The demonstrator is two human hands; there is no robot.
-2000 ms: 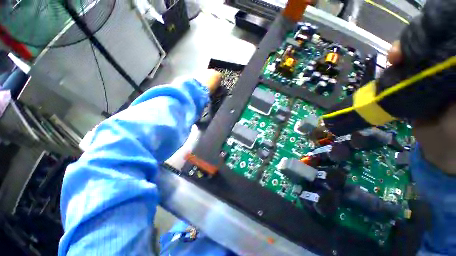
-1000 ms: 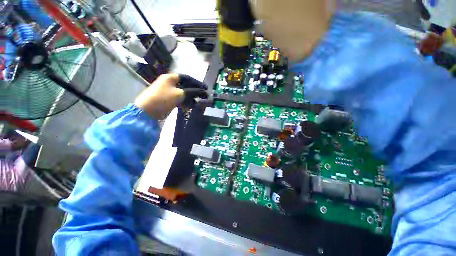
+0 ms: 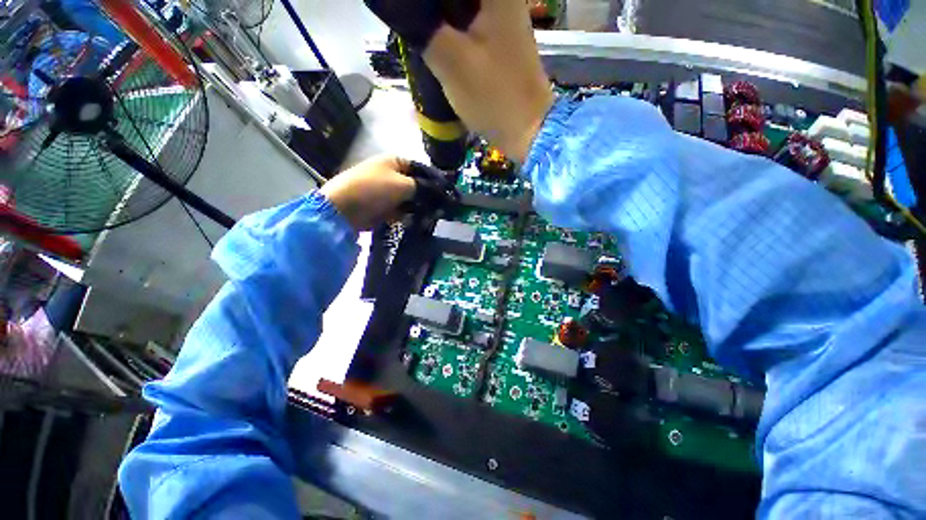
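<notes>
A green circuit board (image 3: pixel 528 305), crowded with parts, sits in a black carrier frame (image 3: pixel 447 421). My right hand (image 3: pixel 487 71) grips the electric screwdriver (image 3: pixel 437 122), black with a yellow band, held upright with its lower end at the board's upper left; its tip is hidden. My left hand (image 3: pixel 391 191), with black-covered fingertips, is at the frame's left edge beside the screwdriver's lower end. Its fingers are close together over the board's edge; whether they hold anything cannot be told. My right sleeve hides the board's right part.
An orange-brown clamp (image 3: pixel 357 395) is at the frame's near left corner. A silver rail (image 3: pixel 406 472) runs along the near side, another (image 3: pixel 701 69) along the far side. Red-brown wound rings (image 3: pixel 746 117) stand at the far right. A fan (image 3: pixel 83 106) stands at the left.
The screwdriver has moved from over the board's right side to its upper left. My left hand has come from the screw tray to the frame edge beside it. The view has shifted.
</notes>
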